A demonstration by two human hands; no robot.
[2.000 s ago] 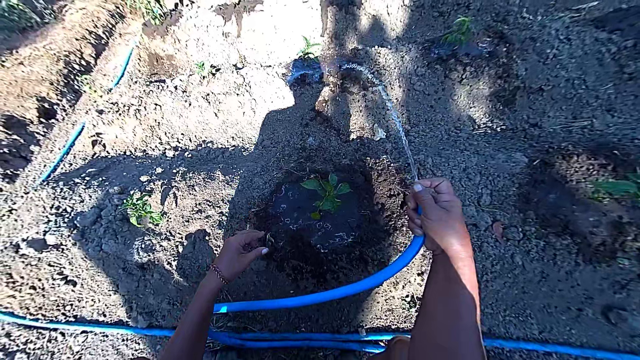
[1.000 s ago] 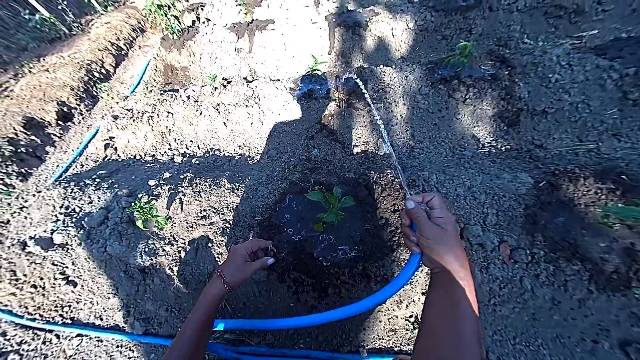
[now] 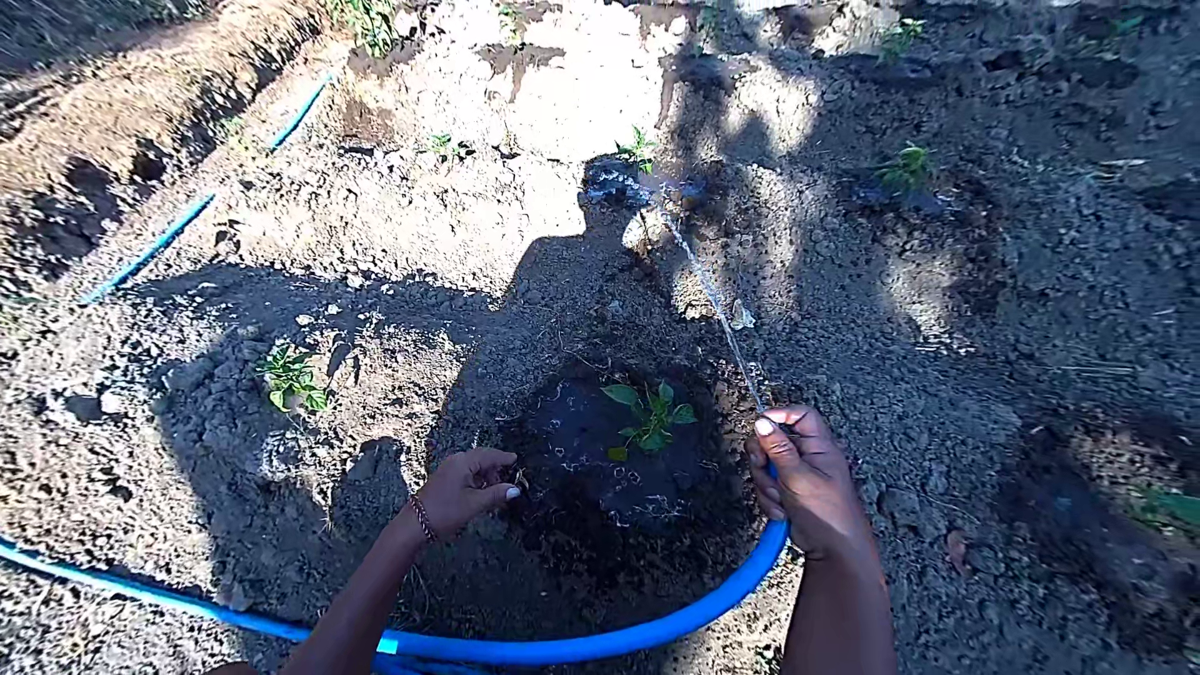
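Note:
My right hand [image 3: 806, 478] grips the end of a blue hose [image 3: 581, 647], its thumb on top at the mouth. A thin stream of water [image 3: 708, 286] runs from there up and left to a wet patch [image 3: 614, 183] beside a small seedling [image 3: 637, 150]. Between my hands a leafy young plant [image 3: 652, 417] stands in dark, wet soil with water pooled around it. My left hand [image 3: 473, 492], with a beaded bracelet at the wrist, is at the left edge of this wet soil. Its fingers are curled near a small brownish bit; whether they pinch it is unclear.
More seedlings grow at the left [image 3: 292, 378], upper right [image 3: 907, 171] and right edge [image 3: 1172, 506]. Another blue hose [image 3: 155, 248] runs along a furrow at upper left, beside a raised earth bank [image 3: 178, 84]. Hose lengths cross the bottom left. Shadows fall over the cloddy soil.
The far end of the water stream has shifted from the right of the far seedling's wet patch onto that patch. Both hands stay in about the same places.

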